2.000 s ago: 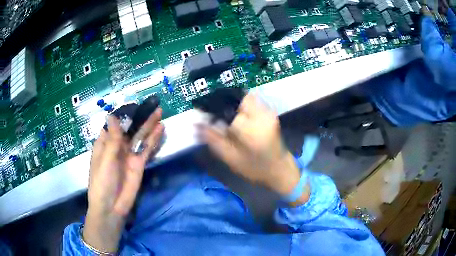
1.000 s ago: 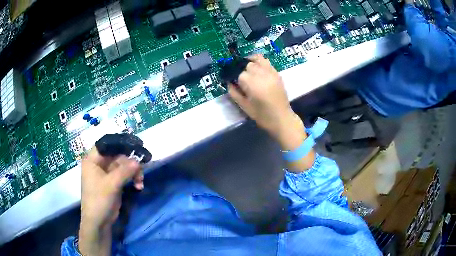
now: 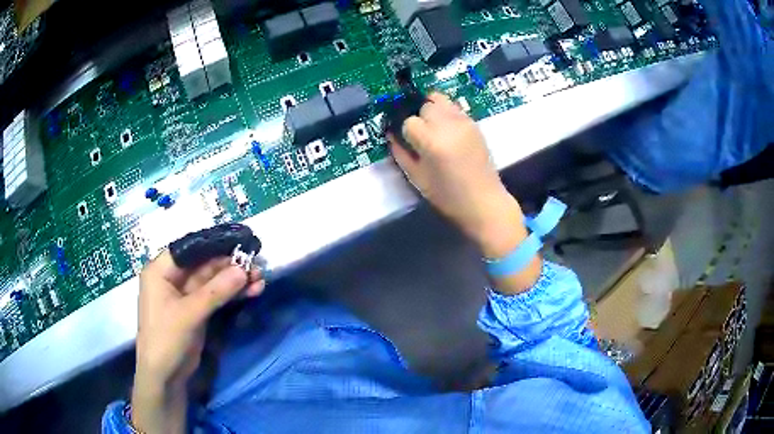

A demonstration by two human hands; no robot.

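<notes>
My left hand (image 3: 195,292), with black covers on its fingers, is over the rail's front edge at the lower left. It pinches a small silver metal terminal (image 3: 244,258) between thumb and a covered finger. My right hand (image 3: 441,157), with a light blue wrist strap, is over the front edge of the green circuit board (image 3: 263,102). Its black-covered fingertips are down at the board, right of a pair of dark grey relays (image 3: 327,113). The fingertips are hidden, so I cannot tell whether they hold a part.
The white metal rail (image 3: 339,199) runs along the board's front. Tall white blocks (image 3: 199,51) and more grey relays (image 3: 513,55) stand on the board. Another person's blue sleeve (image 3: 687,127) is at the right. A brown carton (image 3: 687,339) lies low at right.
My right hand has moved from near the left hand to the board and stays there. My left hand has closed its fingers on the silver terminal. The other person's sleeve has shifted.
</notes>
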